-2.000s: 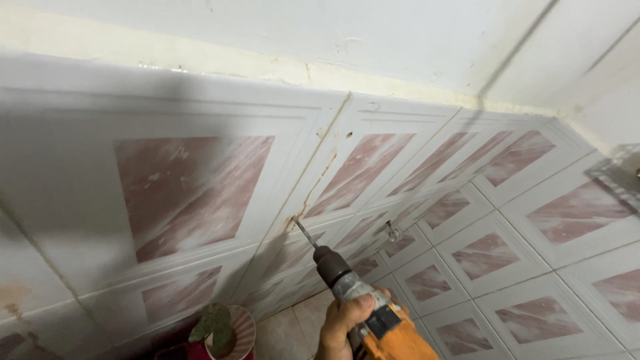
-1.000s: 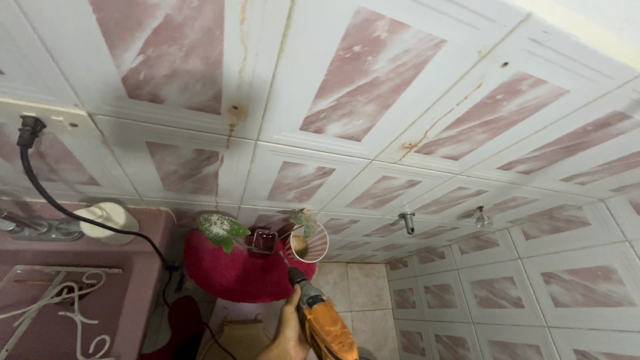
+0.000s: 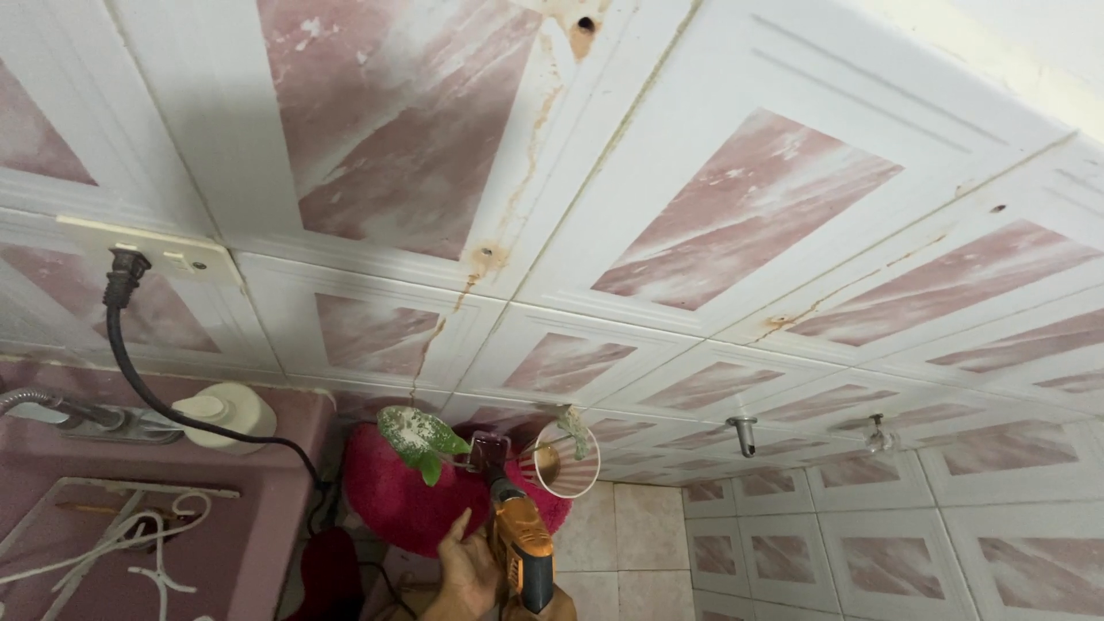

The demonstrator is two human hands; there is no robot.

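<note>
At the bottom middle, an orange and black power drill (image 3: 522,543) points away from me, over a pink furry cover. My right hand (image 3: 552,604), mostly hidden behind the drill's body, is around its handle. My left hand (image 3: 470,561) is just left of the drill, palm partly turned up and fingers apart; whether it touches the drill is unclear. Higher up, the tiled wall (image 3: 681,216) has a dark hole (image 3: 586,24) near the top and a smaller hole (image 3: 487,252) below it, with brown stains. Farther right are another small hole (image 3: 998,208) and a stained spot (image 3: 779,323).
A black plug (image 3: 128,263) sits in the wall outlet, its cord crossing the pink sink counter (image 3: 293,466) by a white pump bottle (image 3: 228,418). A white metal rack (image 3: 129,539) lies on the left. A leafy plant (image 3: 423,440), striped container (image 3: 567,457) and metal wall fitting (image 3: 743,435) are beyond.
The drill, whose bit was at a stained spot on the wall two seconds ago, is now low and away from the wall. The view has swung left. My left hand's fingers now show beside the drill.
</note>
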